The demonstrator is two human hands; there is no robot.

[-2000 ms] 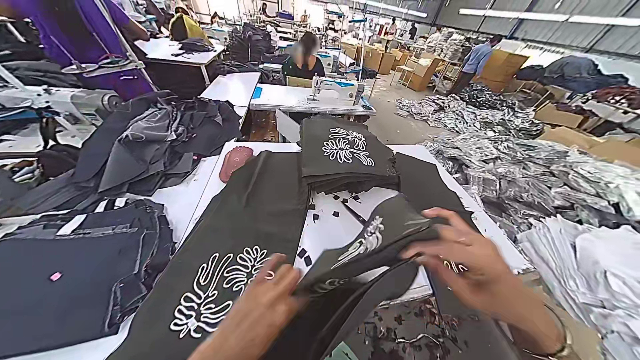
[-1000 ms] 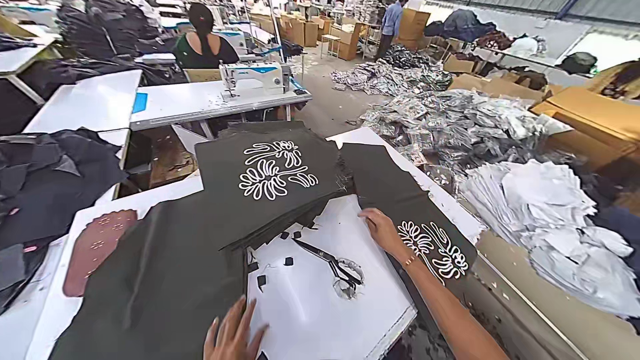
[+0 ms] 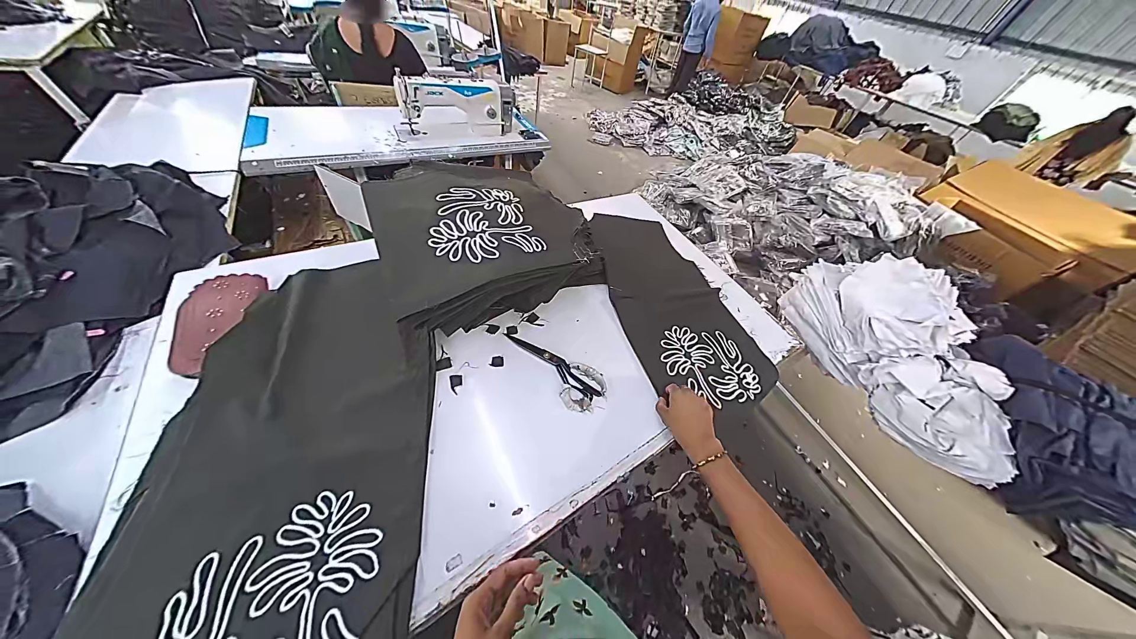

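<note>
My right hand (image 3: 690,422) has its fingers curled at the edge of a dark fabric panel (image 3: 652,284) with white looped embroidery, on the table's right side. My left hand (image 3: 500,599) is at the bottom centre near the table's front edge, fingers bent and nothing seen in them. A larger embroidered dark panel (image 3: 311,390) covers the table's left part. A stack of embroidered dark pieces (image 3: 497,240) lies at the back. Black-handled scissors (image 3: 561,366) rest on the white tabletop (image 3: 497,444), among small dark fabric scraps (image 3: 444,363).
A reddish patterned pad (image 3: 213,321) lies at the table's left. Dark cloth piles (image 3: 98,231) stand further left. Beyond are a sewing machine (image 3: 457,102) and a seated person (image 3: 364,44). At right are white cloth heaps (image 3: 905,346), plastic-wrapped bundles (image 3: 781,209) and cardboard boxes (image 3: 1038,226).
Two seconds ago both hands held up dark embroidered fabric over the table; now the panels lie down and the scissors show. My left hand has since moved down off the left panel's edge.
</note>
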